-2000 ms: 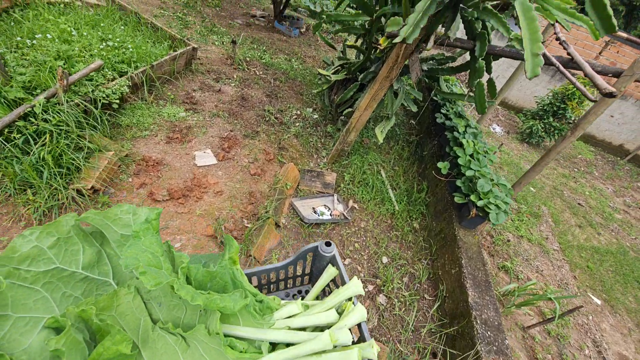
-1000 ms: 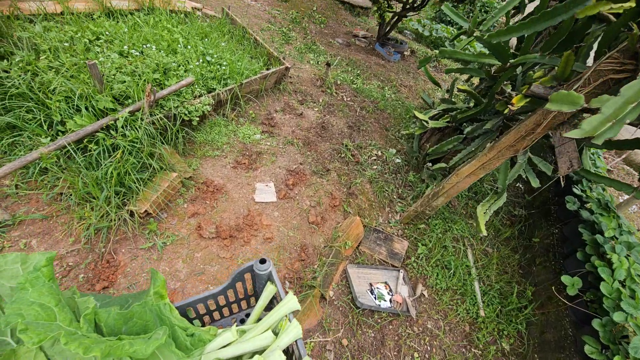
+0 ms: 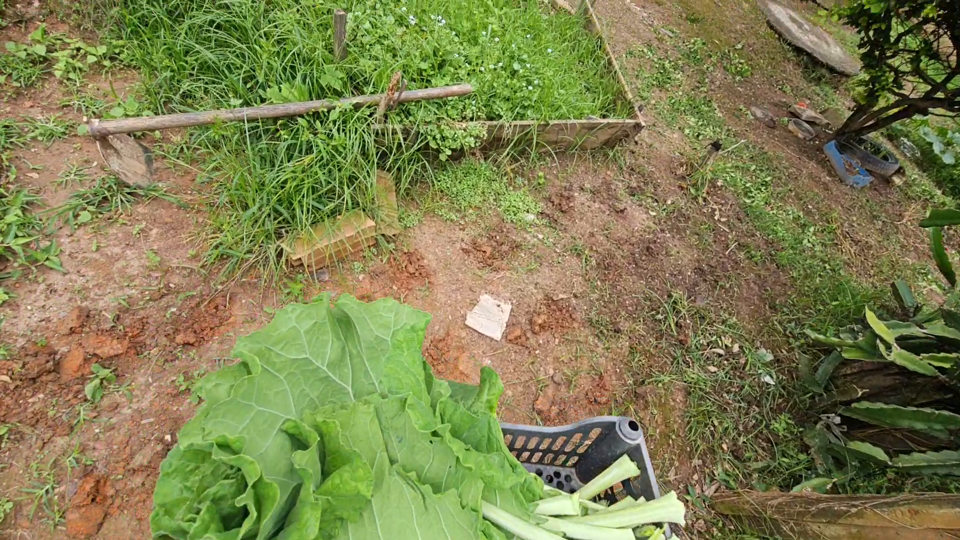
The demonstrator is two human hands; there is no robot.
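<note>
Neither of my hands shows in the head view. A black plastic crate [image 3: 637, 442] with slotted walls stands out at the bottom of the picture, its near part cut off by the frame edge. Large leafy greens [image 3: 337, 435], with broad veined leaves like collards, lie in it and spill over its left side. Their cut pale stems [image 3: 622, 514] point right, over the crate's corner. What supports the crate is out of view.
A hoe [image 3: 285, 110] lies across a grassy board-edged bed [image 3: 555, 133]. Hollow bricks [image 3: 330, 240] and a pale flat piece [image 3: 489, 316] lie on reddish soil. Spiky plants [image 3: 900, 420] and a wooden post [image 3: 840, 514] are at right, a tire [image 3: 870, 155] beyond.
The view has swung far to the left. The greens and crate remain at the bottom; the hoe's blade now shows, while the tray on the ground has gone out of view.
</note>
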